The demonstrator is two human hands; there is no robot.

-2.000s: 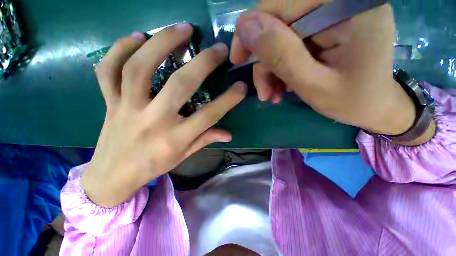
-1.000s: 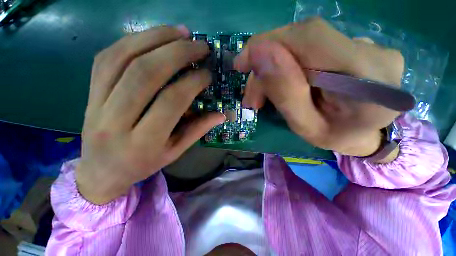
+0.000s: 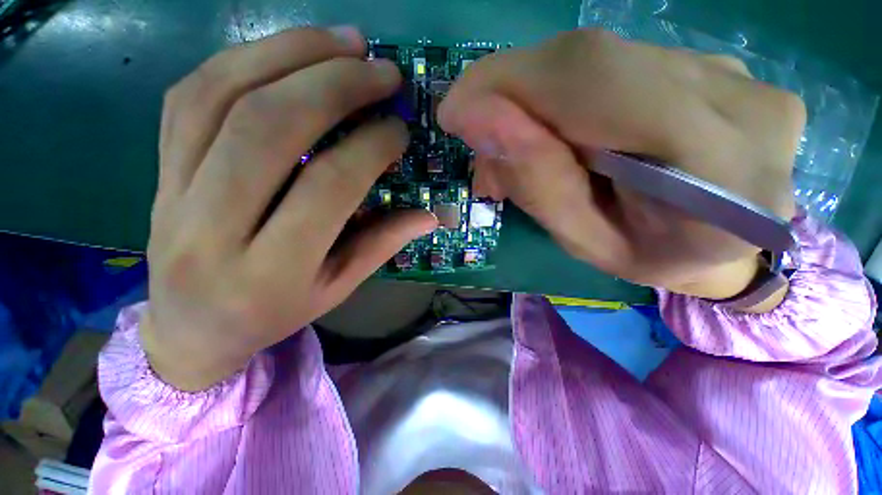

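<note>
A green PCB panel [image 3: 435, 184] with rows of tiny chips lies on the dark-green mat in front of me. One bright silver rectangle [image 3: 483, 215] shows at its lower right. My left hand [image 3: 280, 193] rests over the panel's left part, its fingertips on the board. My right hand [image 3: 619, 155] holds the tweezers [image 3: 701, 193] like a pen, over the panel's right part. The tweezers' tips are hidden behind my right fingers, so what they touch cannot be told.
Clear film [image 3: 822, 126] with wavy glare lies on the mat [image 3: 77, 145] behind and right of my right hand. Part of a dark, shiny object shows at the top left corner. The mat's near edge runs just below the panel.
Since two seconds ago, both hands have come together over the panel, which now shows between them. The right hand has come down from the film side. In the last second the hands shifted only slightly.
</note>
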